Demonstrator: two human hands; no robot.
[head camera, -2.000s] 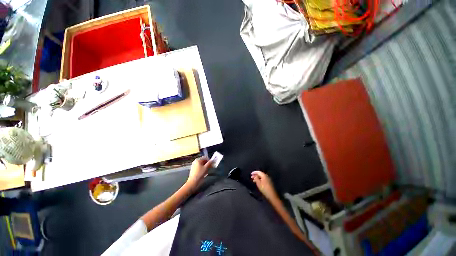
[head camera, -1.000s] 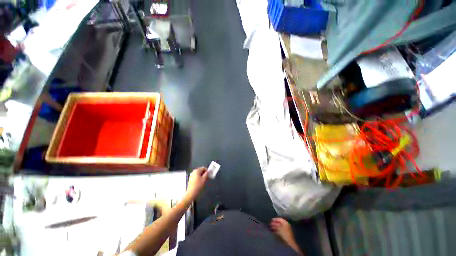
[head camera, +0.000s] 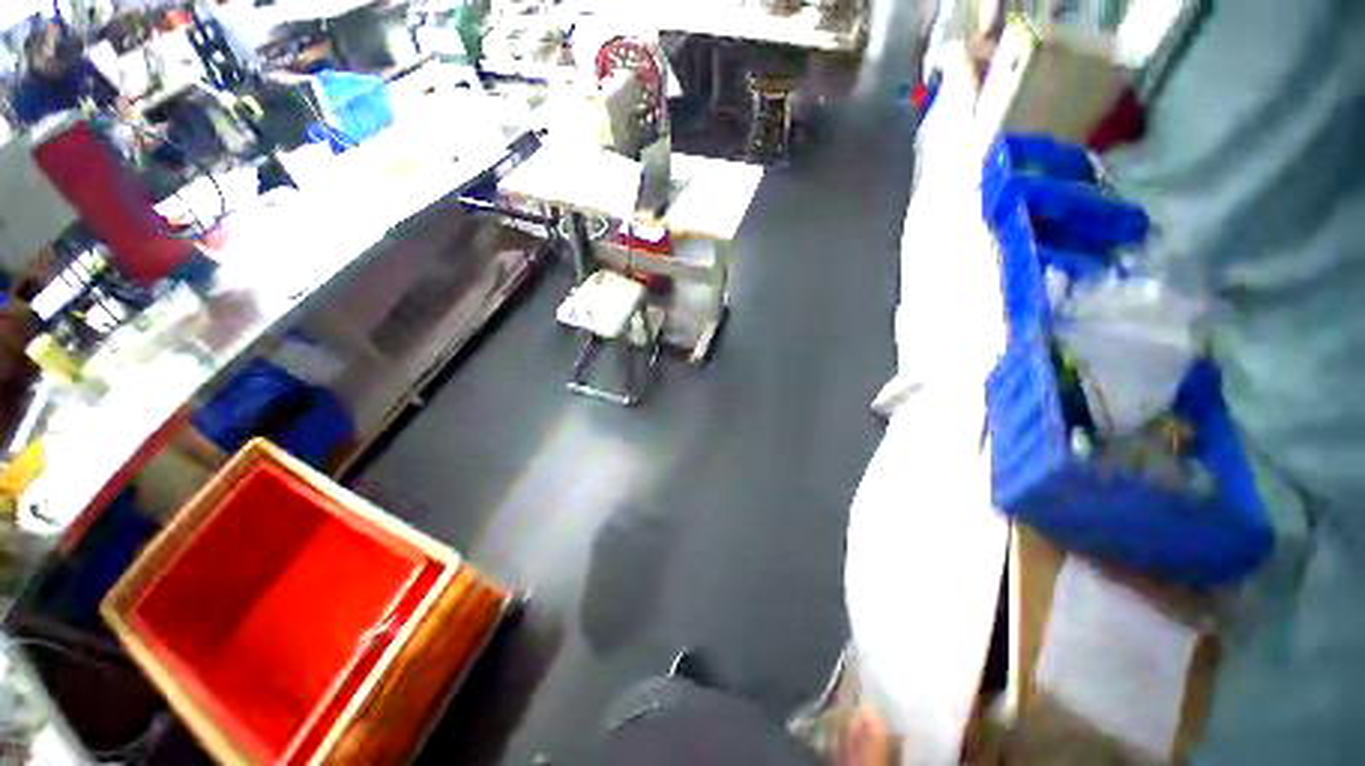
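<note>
My right hand (head camera: 865, 736) is a small, blurred, skin-coloured patch at the bottom edge, just right of my dark apron (head camera: 696, 730); its fingers cannot be made out. It is close to the white cloth-covered table edge (head camera: 921, 584). My left hand is out of the picture, and the small white piece is not in view.
A wooden box with a red inside (head camera: 255, 614) stands at the lower left. Blue bins (head camera: 1138, 524) are on the right-hand table. A stool (head camera: 606, 304) and a sewing table (head camera: 719, 195) stand ahead. A long white table (head camera: 315, 225) runs along the left. Dark grey floor lies between.
The view has moved forward along the aisle and tilted up. The white desk, my left hand and the small white piece have left the picture. The blue bins now appear larger at the right.
</note>
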